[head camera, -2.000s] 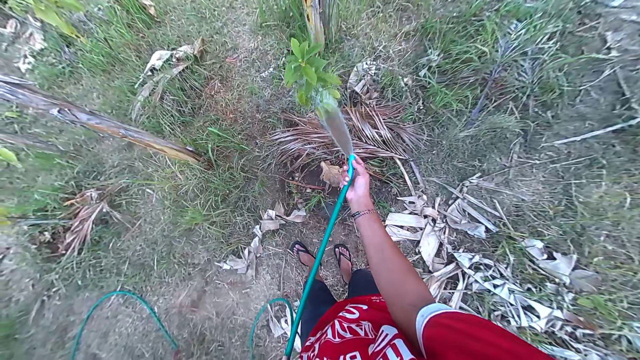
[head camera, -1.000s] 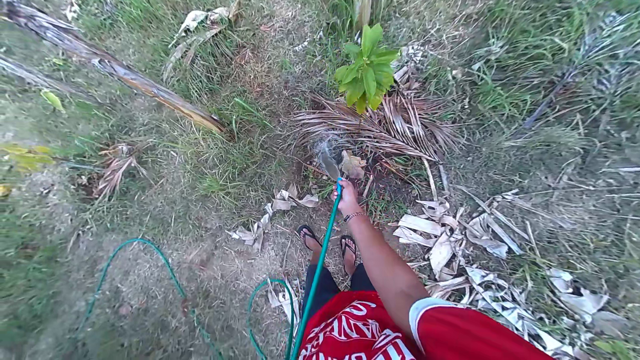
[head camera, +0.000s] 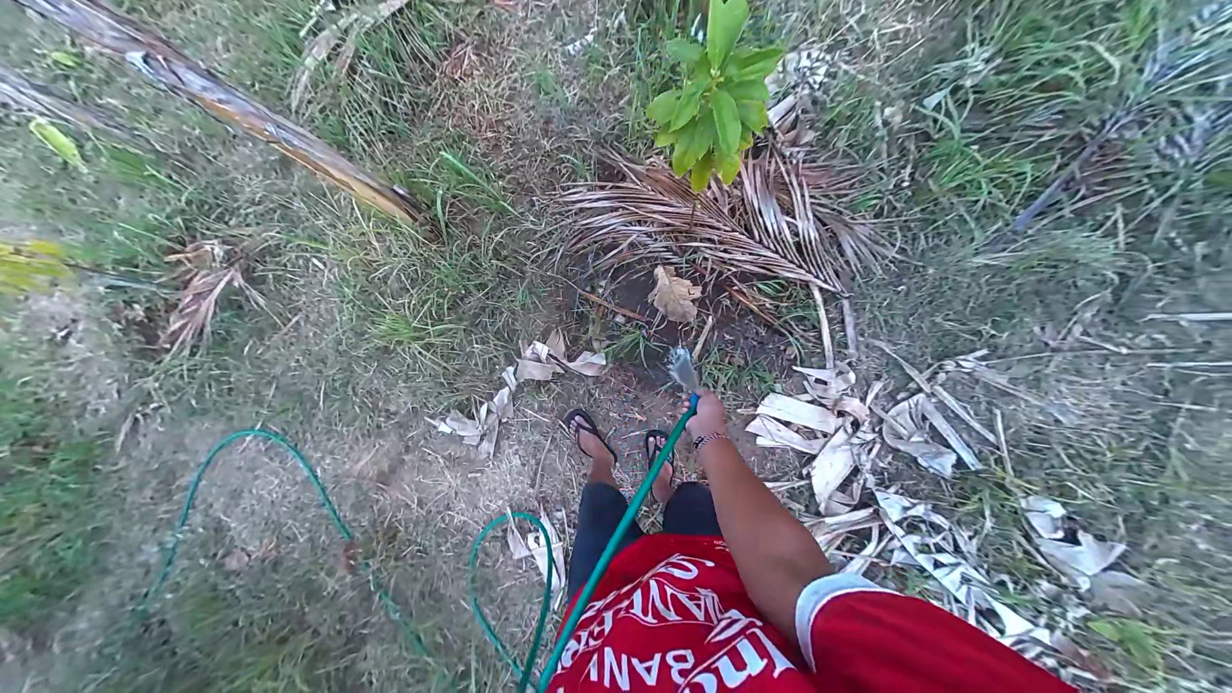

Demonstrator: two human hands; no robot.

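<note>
My right hand (head camera: 708,414) grips the end of a green garden hose (head camera: 626,525), low in front of my feet. Water (head camera: 682,369) comes out of the blue hose end in a short spray over damp soil. Just beyond the spray lies a dry brown leaf (head camera: 675,295). Farther out, a leafy green young plant (head camera: 717,101) stands over a dry palm frond (head camera: 703,226). The hose runs back past my red shirt, and more of it loops on the ground to the left. My left hand is out of view.
Dry pale leaf strips (head camera: 833,452) litter the ground at the right and beside my feet in flip-flops (head camera: 589,435). A long brown trunk (head camera: 260,125) slants in at the upper left. Grass covers much of the ground around.
My right hand has come down nearer my feet with the hose end. The water, which reached toward the green plant two seconds ago, now falls close to the dry leaf.
</note>
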